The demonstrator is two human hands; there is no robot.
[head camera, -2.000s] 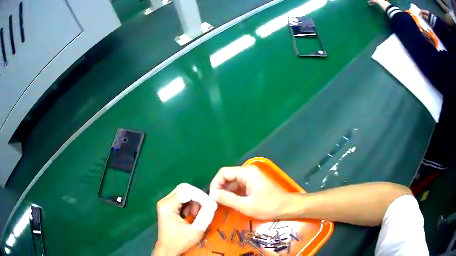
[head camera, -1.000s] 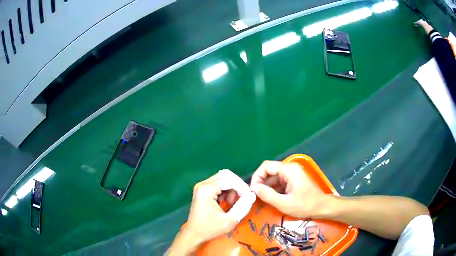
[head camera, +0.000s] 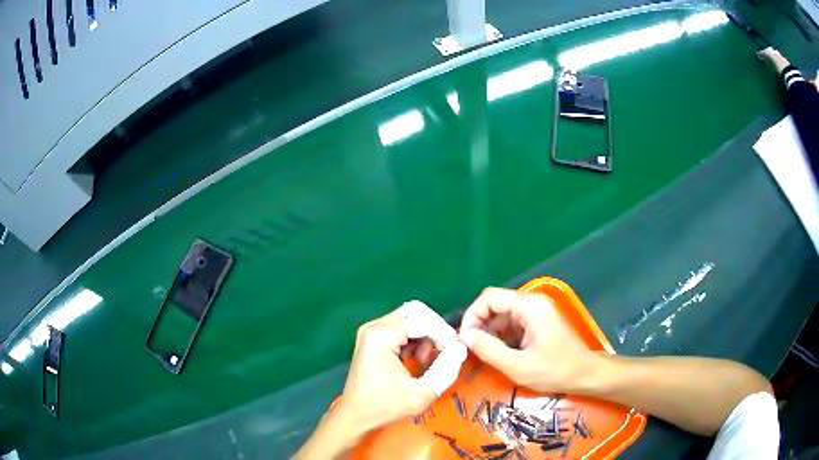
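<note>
The orange parts tray [head camera: 588, 314] lies on the bench edge before me, with many loose side keys [head camera: 539, 429] in its lower part. My left hand [head camera: 395, 368] and my right hand [head camera: 530, 341] are above the tray, their fingertips pinched together and touching. White finger cots [head camera: 435, 337] cover fingertips of my left hand. A small part seems to be between the fingertips, but the fingers hide it and I cannot tell what it is.
The glossy green conveyor belt [head camera: 359, 269] carries phone middle frames at left [head camera: 211, 286], far left [head camera: 52, 368] and upper right [head camera: 584, 121]. A pale grey vented cabinet [head camera: 135, 81] and a white post [head camera: 467, 22] stand beyond. A person's hand [head camera: 774, 59] and white paper [head camera: 790, 162] are at right.
The view has turned right since the first frame. Since the second, the frames on the belt have moved left. My hands stay pinched together above the tray.
</note>
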